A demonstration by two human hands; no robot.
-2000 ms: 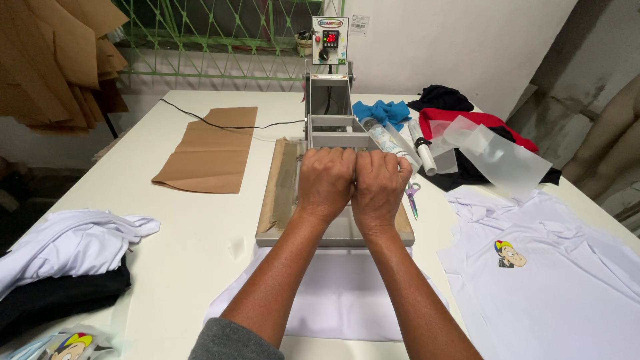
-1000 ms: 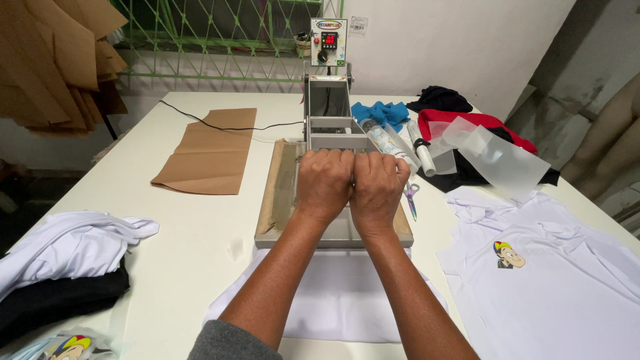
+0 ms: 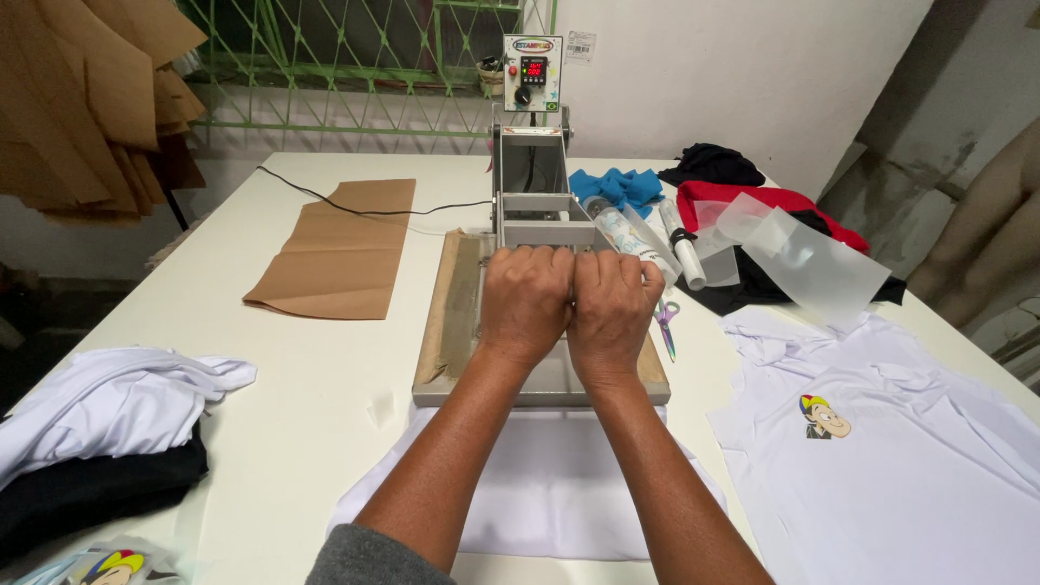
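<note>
Side by side, my left hand and my right hand grip the handle of a heat press; the fingers hide the handle itself. The press's flat upper plate lies lowered over white fabric, which sticks out at its front edge. Behind the hands rise the metal arms and a control box with a lit red display and a black knob. To the right, a white shirt with a printed cartoon head lies spread on the table.
Brown paper and a black cable lie left of the press. Scissors, rolls of film, clear sheets and blue, red and black cloths are on the right. White fabric rests on black cloth at the left edge.
</note>
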